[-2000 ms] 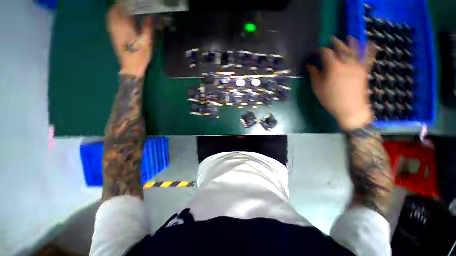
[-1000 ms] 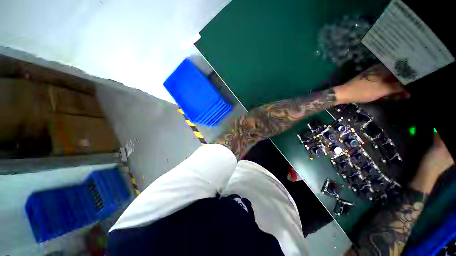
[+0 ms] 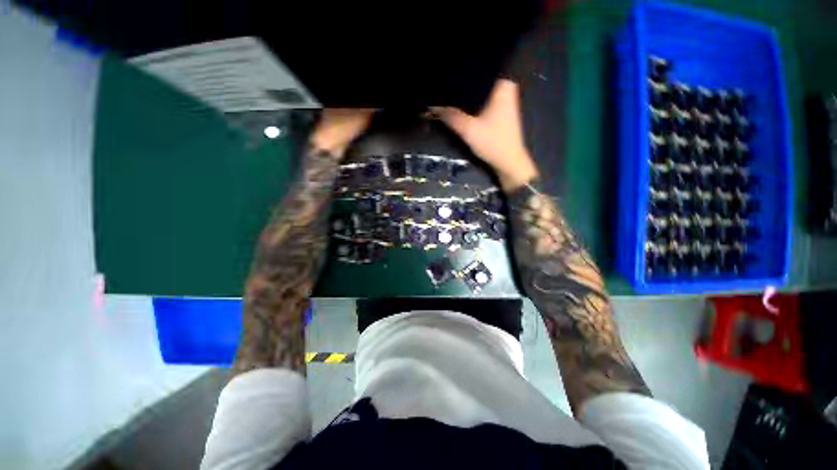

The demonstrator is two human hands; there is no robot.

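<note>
A large black test box [image 3: 395,55] fills the top middle, with a printed label sheet [image 3: 229,73] on its left. My left hand [image 3: 341,127] is at the box's lower edge, its fingers partly hidden under or behind it. My right hand [image 3: 491,128] is at the same edge further right, thumb raised, fingertips dark and hard to see. Whether either hand holds something cannot be told. Several rows of camera modules [image 3: 418,209] lie between my forearms on the black mat [image 3: 541,101] and green surface. Two modules [image 3: 459,274] lie apart near the front edge.
A blue plastic bin [image 3: 627,184] with modules in rows stands to the right. A dark tray [image 3: 821,165] is at the far right edge. Clear pieces [image 3: 262,124] lie left of my left hand. Below the bench are a red stool [image 3: 757,340] and a blue bin [image 3: 188,330].
The view has swung back from the left and shows the bench straight on. Both hands are now close together at the box's lower edge; two seconds earlier my right hand was beside the blue bin.
</note>
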